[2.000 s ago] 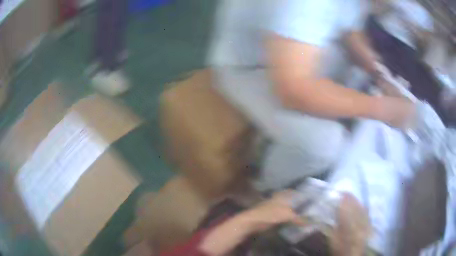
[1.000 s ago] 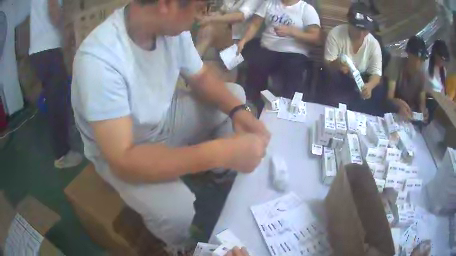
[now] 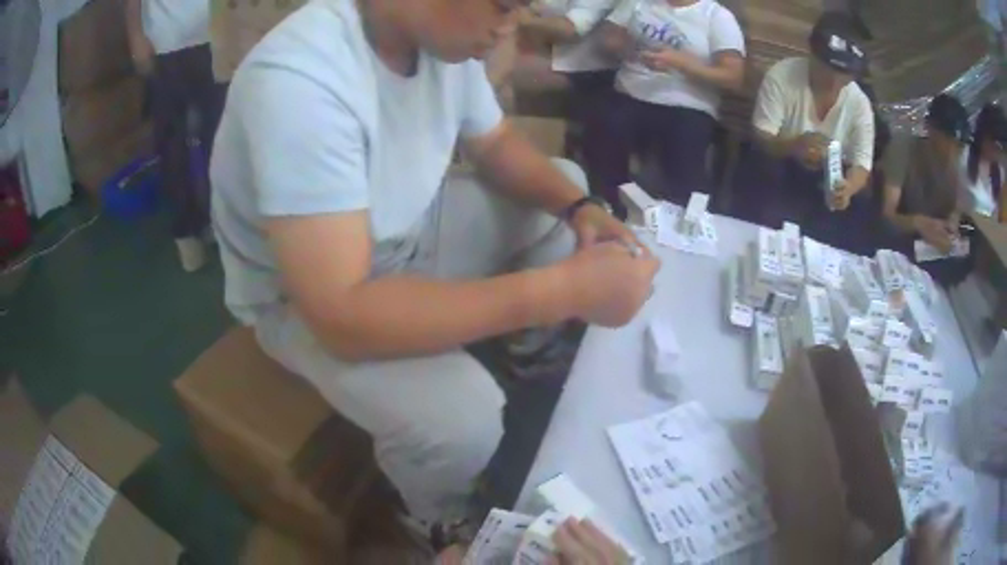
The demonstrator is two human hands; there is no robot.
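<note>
My left hand (image 3: 587, 543) is cut off by the bottom edge. Its fingers close on several white printed pieces (image 3: 499, 539) and a slim white box (image 3: 565, 499); how they are stacked is partly hidden. A blurred hand (image 3: 934, 536) at the lower right, beyond the open brown carton (image 3: 790, 469), seems to be my right hand. Its fingers look spread, but its grip and owner are unclear. Flat white sheets with rows of dark marks (image 3: 690, 475) lie on the white table (image 3: 591, 425), between my left hand and the carton.
A worker in a light shirt (image 3: 315, 166) sits close on a brown carton (image 3: 248, 408), hands over the table edge. Many white boxes (image 3: 773, 265) stand and lie farther right. A whitish bundle (image 3: 663, 359) lies nearer. Several workers are behind. A filled master carton (image 3: 61, 508) stands lower left.
The blur has cleared since the oldest frame. Over the last second the scene has shifted right in view, and more of my left hand and its white pieces shows.
</note>
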